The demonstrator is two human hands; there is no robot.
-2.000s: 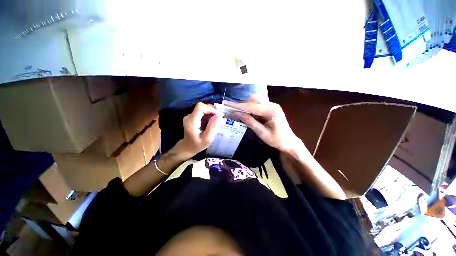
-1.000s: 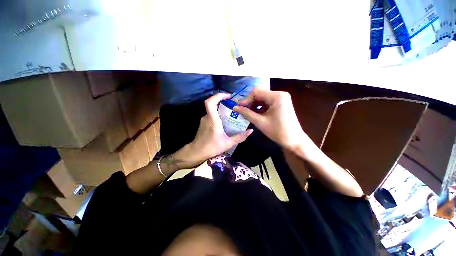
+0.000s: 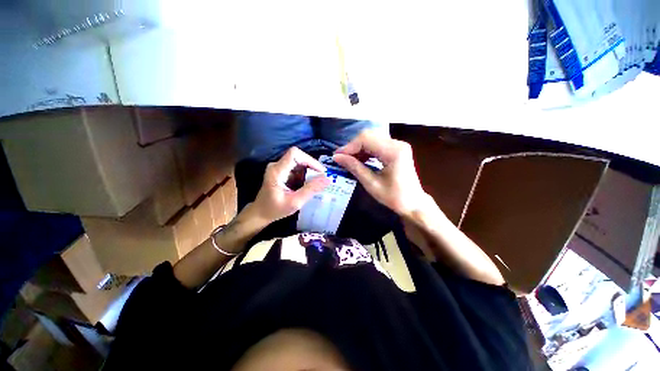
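Observation:
A white retail box [image 3: 322, 206] with a blue end and small print hangs over my lap, below the table edge. My left hand [image 3: 288, 187] pinches it at its upper left side. My right hand [image 3: 382, 170] has its thumb and finger closed at the blue end flap at the top. A USB plug [image 3: 353, 98] on a pale cord lies at the table's near edge. Whether anything is inside the box cannot be seen.
The white table [image 3: 434, 65] spans the top, strongly overexposed. White-and-blue cartons [image 3: 590, 43] overlap at its right. Brown cardboard boxes [image 3: 61, 163] stand below at the left. An open brown carton flap [image 3: 532, 214] rises at the right, with clutter beyond it.
The box was gripped around its side a second ago. Now my left hand holds it by fingertips higher up, and more of its printed face shows. My right hand stays at the blue end.

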